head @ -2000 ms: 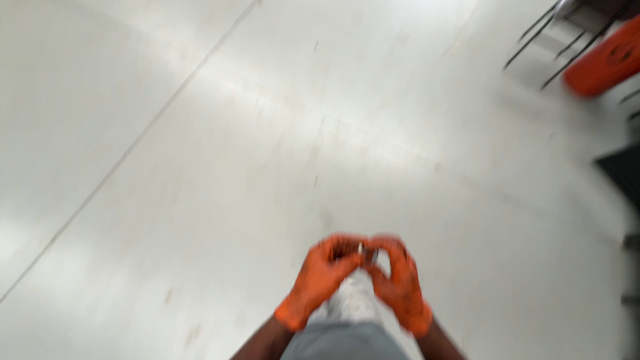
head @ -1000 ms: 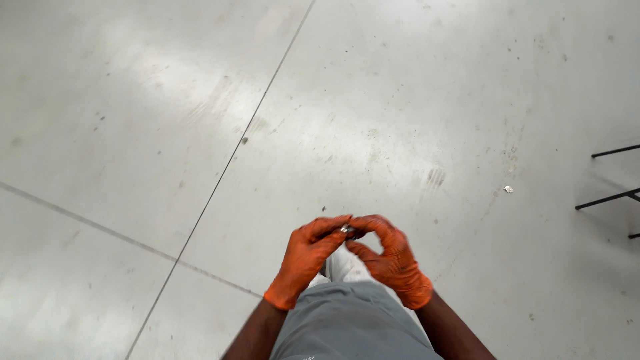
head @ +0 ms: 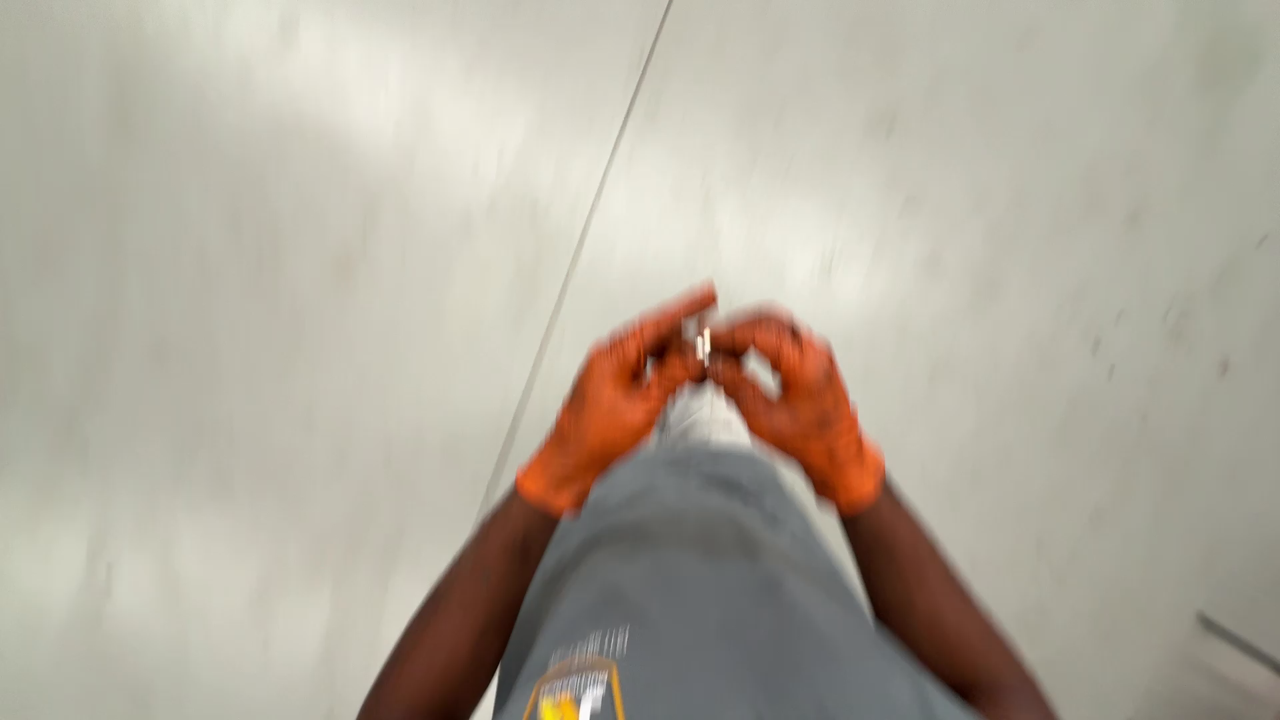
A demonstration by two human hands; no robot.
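Both my hands wear orange gloves and meet in front of my body, over the floor. Between their fingertips is a small shiny metal piece (head: 703, 345), too blurred to name more exactly. My right hand (head: 800, 400) pinches it from the right with thumb and forefinger. From the left, the thumb of my left hand (head: 615, 395) touches or nearly touches the piece, while its forefinger stretches out above it; whether this hand also grips it, I cannot tell.
A smooth pale concrete floor (head: 300, 300) spreads all around, with a thin dark joint line (head: 590, 215) running across it. At the lower right edge a dark thin bar (head: 1240, 645), perhaps a furniture leg, shows. My grey shirt (head: 710, 580) bears a printed emblem.
The fingers of my left hand have straightened somewhat around the small piece. The view has shifted strongly; the orange object and most of the dark legs at the right have left it.
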